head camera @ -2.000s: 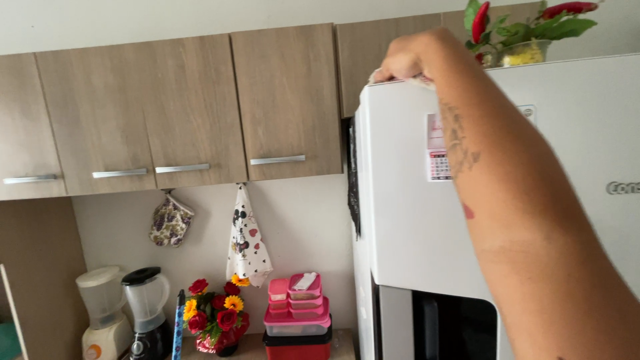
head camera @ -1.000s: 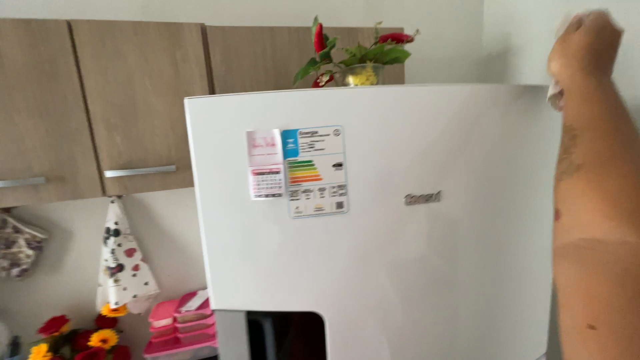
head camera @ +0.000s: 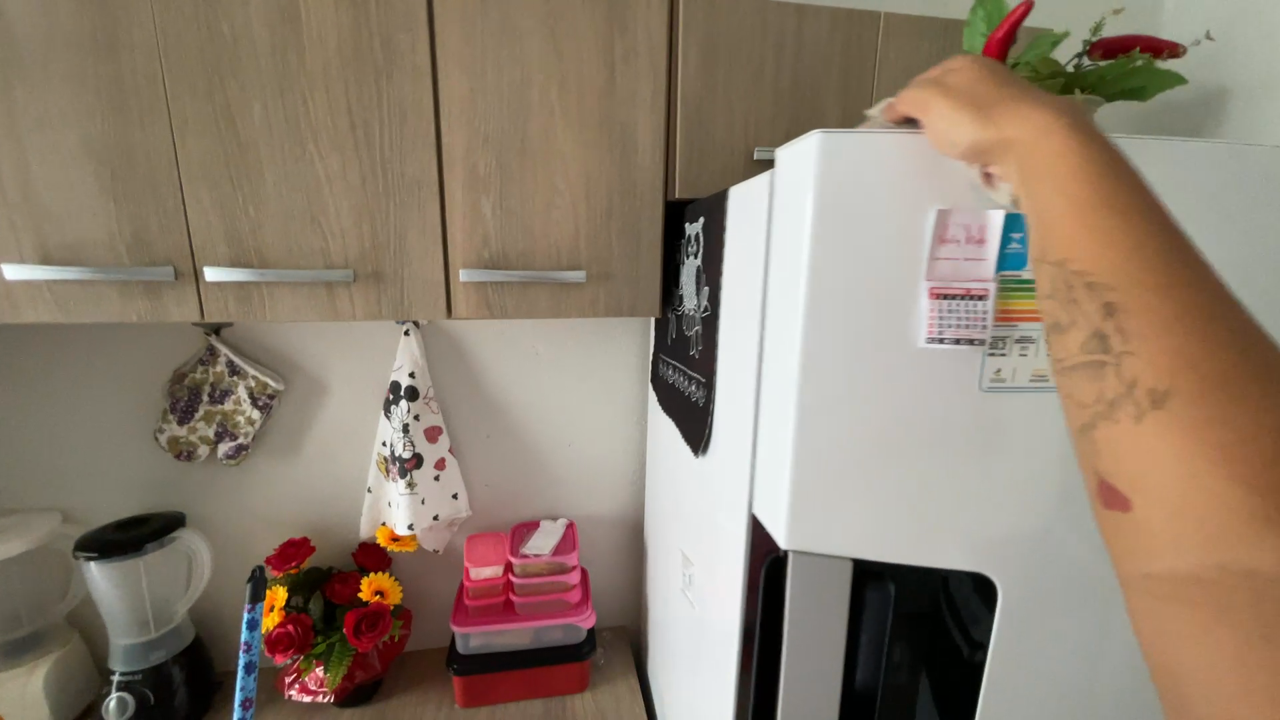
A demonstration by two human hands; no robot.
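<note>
My right hand (head camera: 985,115) rests on the top front edge of a white refrigerator (head camera: 860,330), near its left corner, with the forearm crossing the right of the view. The fingers are closed on a pale cloth (head camera: 880,113), of which only small parts show past the fingers and under the palm. Just behind the hand, a plant arrangement with red chili peppers (head camera: 1135,47) and green leaves stands on the refrigerator. A calendar magnet (head camera: 957,313) and an energy label (head camera: 1018,355) are on the door, the label partly covered by my forearm. My left hand is out of view.
Wooden wall cabinets (head camera: 300,150) run left of the refrigerator. Below them hang an oven mitt (head camera: 218,402) and a printed dish towel (head camera: 415,450). On the counter (head camera: 420,690) stand a blender (head camera: 145,600), artificial flowers (head camera: 345,610) and stacked plastic containers (head camera: 522,620).
My right hand was at the refrigerator's far right top a second ago; it is now back near the left front corner, cloth still in it. The view has swung left.
</note>
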